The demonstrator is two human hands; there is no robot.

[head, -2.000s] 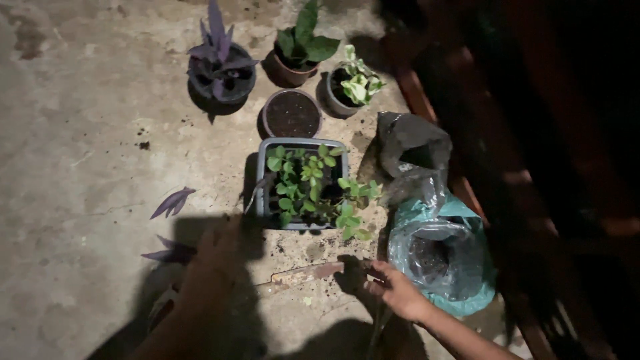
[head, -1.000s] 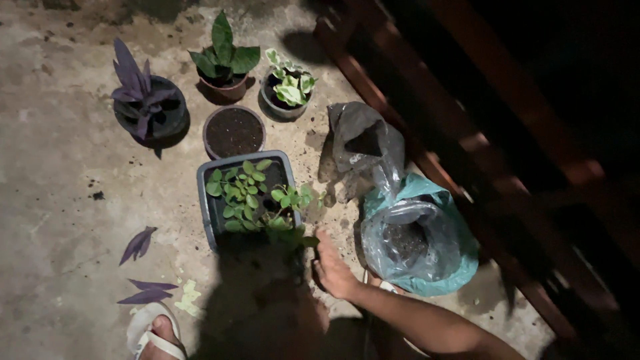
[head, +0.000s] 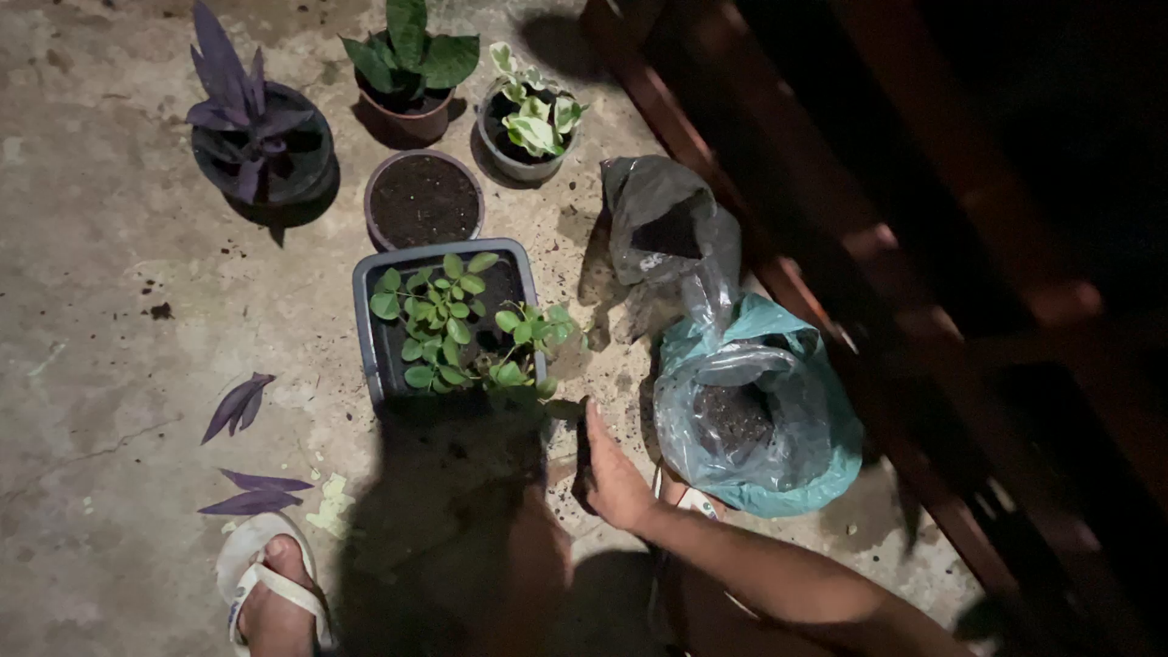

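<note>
My right hand (head: 616, 474) is on edge near the floor, fingers extended toward the planter's lower right corner; no held thing shows. My left hand (head: 543, 529) lies in deep shadow below the planter, its fingers and any contents hidden. A grey rectangular planter (head: 367, 342) holds dark soil and a plant with green leaflets (head: 443, 315), some stems leaning over its right rim. Right of my right hand stands a teal plastic bag (head: 821, 456) with a clear liner and dark soil (head: 733, 418) inside. Above the planter is a round pot of soil (head: 424, 196).
A purple-leaved potted plant (head: 251, 137), a broad-leaved potted plant (head: 406, 82) and a variegated potted plant (head: 529, 128) stand farther up. A grey plastic bag (head: 662, 214) lies beside a reddish slatted structure (head: 776, 274). Cut purple leaves (head: 239, 406) lie left, near a sandaled foot (head: 283, 593).
My right hand has moved closer to the planter's lower right corner since the earliest frame. The left hand has shifted right into the shadow. The view has turned and shifted, bringing a sandaled foot in.
</note>
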